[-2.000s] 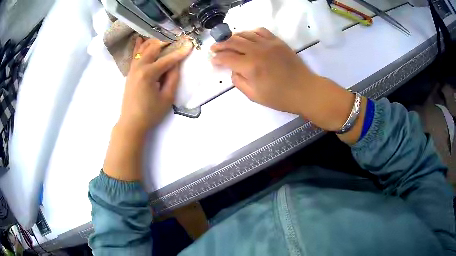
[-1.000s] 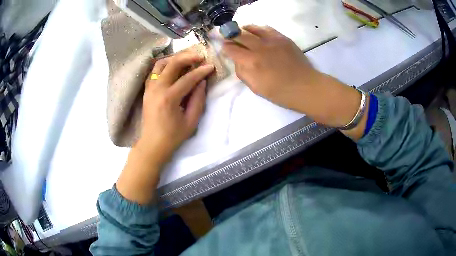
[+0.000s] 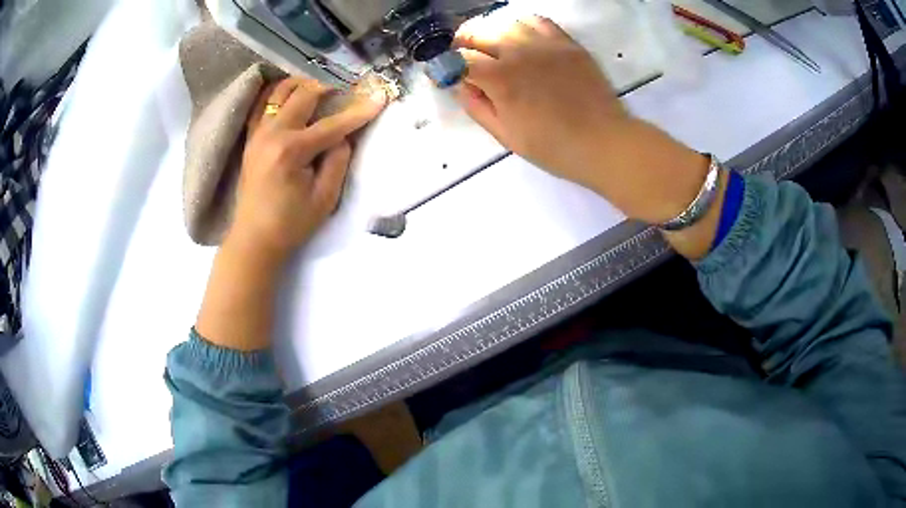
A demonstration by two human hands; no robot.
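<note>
The beige-brown flecked fabric panel (image 3: pixel 217 129) lies folded left of the machine's needle area and under my left hand. My left hand (image 3: pixel 298 149), with a yellow ring, presses and holds the panel, fingertips close beside the presser foot (image 3: pixel 392 79). My right hand (image 3: pixel 536 94) is right of the needle, fingers bent beside the dark round knob with a blue-grey end (image 3: pixel 447 67). Whether it grips the knob or anything else is hidden. The sewing machine head (image 3: pixel 308 25) is cut off by the top edge.
Snips with red and yellow handles (image 3: pixel 710 30) and silver tweezers (image 3: pixel 785 45) lie at the upper right. A long white mass of backing (image 3: pixel 89 198) lies at the left. A ruler band (image 3: pixel 497 316) runs along the table's front edge. A small grey piece (image 3: pixel 386 225) lies on the bed.
From one second ago, my left hand and the panel have moved up and left. The piece between my hands has left the bed right of the needle. My right hand has shifted slightly up.
</note>
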